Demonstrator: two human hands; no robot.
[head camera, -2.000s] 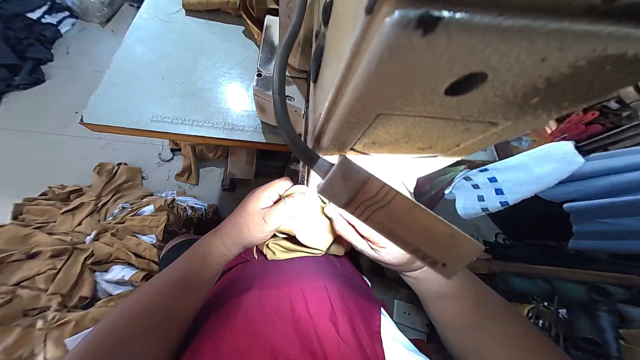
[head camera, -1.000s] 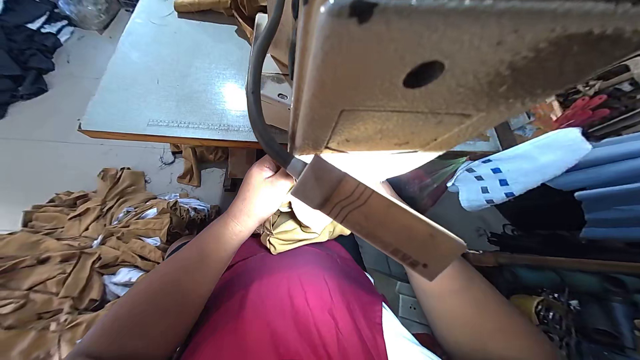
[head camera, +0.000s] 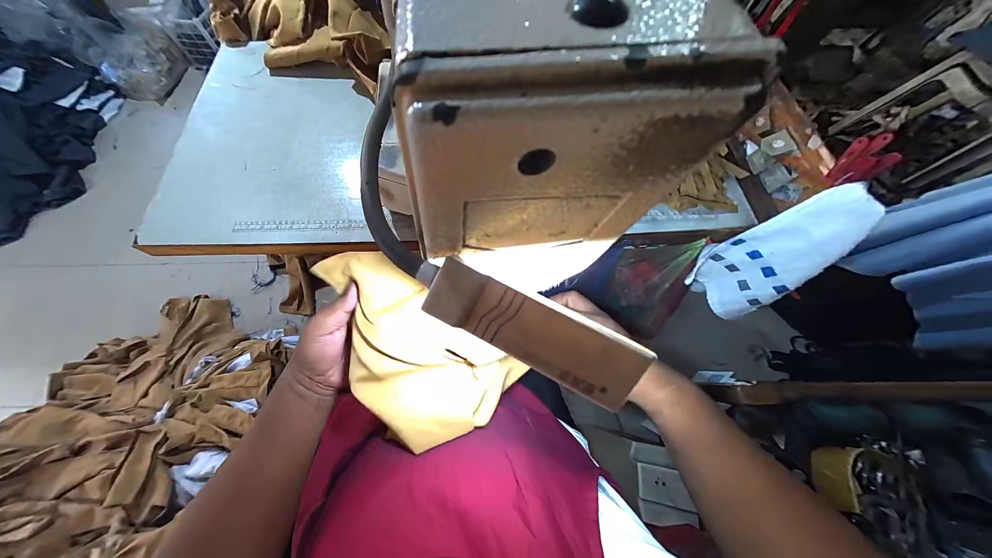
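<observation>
A yellow-tan piece of fabric hangs between my hands, over the dark red cloth on my lap. My left hand grips its left edge, thumb up. My right hand is at the right behind the brown lamp housing, so its fingers are largely hidden and I cannot tell its hold. Above the fabric stands the worn metal head of a sewing machine, and a bright light shines beneath it.
A grey worktable with a printed ruler lies beyond, brown fabric on its far edge. Brown garments are heaped on the floor at left. At right are a white cloth with blue squares and blue fabric.
The yellow-tan fabric, bunched under the machine before, is now spread out in front of it. My left hand has moved left, away from the machine. The view has shifted somewhat.
</observation>
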